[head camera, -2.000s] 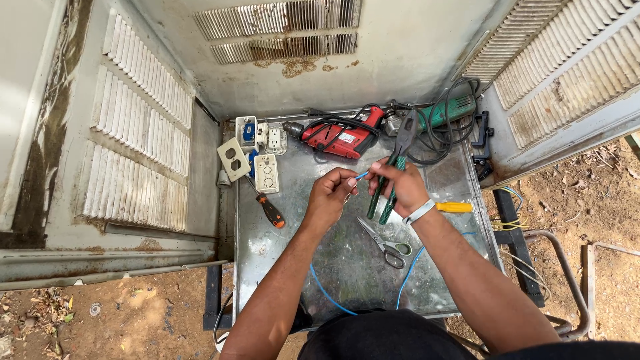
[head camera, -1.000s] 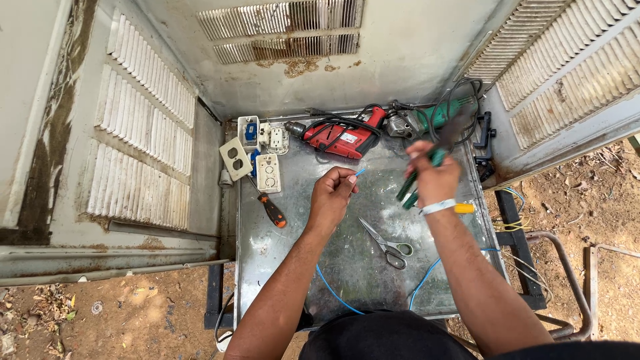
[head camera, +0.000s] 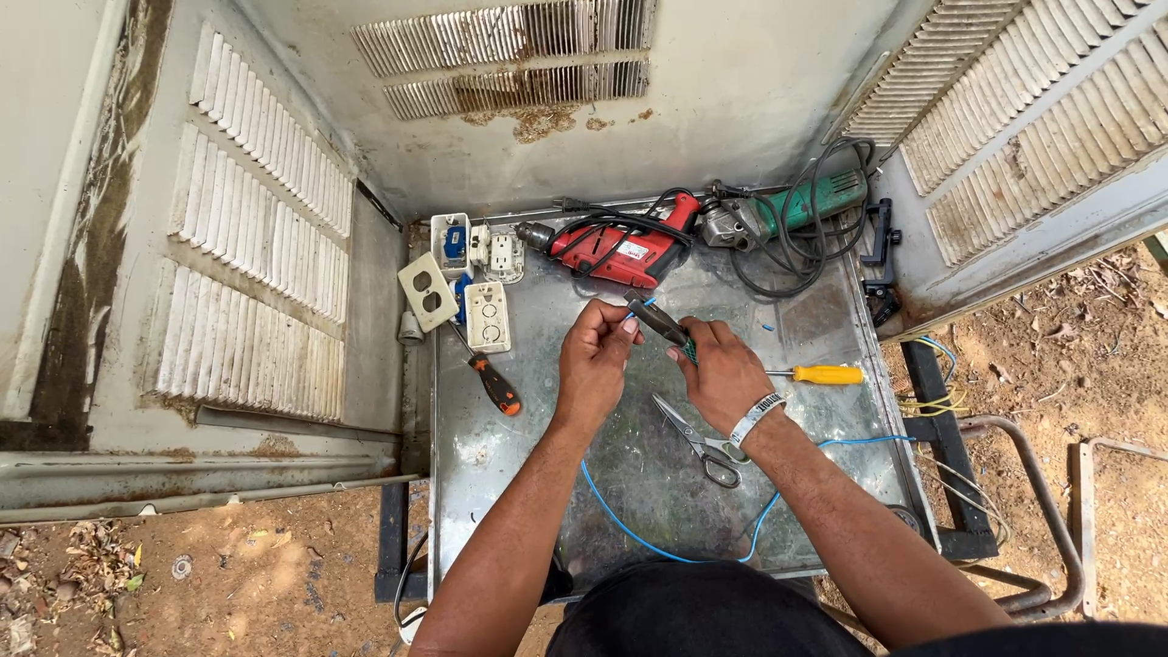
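Note:
My left hand (head camera: 595, 358) pinches the end of a blue insulated wire (head camera: 630, 534) near the middle of the metal worktop. My right hand (head camera: 725, 374) grips green-handled pliers (head camera: 659, 325), whose dark jaws are at the wire's end beside my left fingertips. The wire runs down in a loop and off to the right under my right forearm. Below my right hand lie scissors (head camera: 704, 444), slightly spread. A yellow-handled screwdriver (head camera: 826, 375) rests right of my wrist. A short blue piece (head camera: 767, 327) lies on the metal farther up.
A red electric drill (head camera: 630, 251) and a green angle grinder (head camera: 794, 214) with coiled cord lie along the back. At left are an outlet cover plate (head camera: 427, 290), white electrical boxes (head camera: 487, 317) and a black-and-orange screwdriver (head camera: 495, 385). Louvred metal panels (head camera: 255, 237) enclose the worktop.
My right hand has brought the pliers back from the right to the wire at my left fingertips. The left hand has stayed near the same place, pinching the wire.

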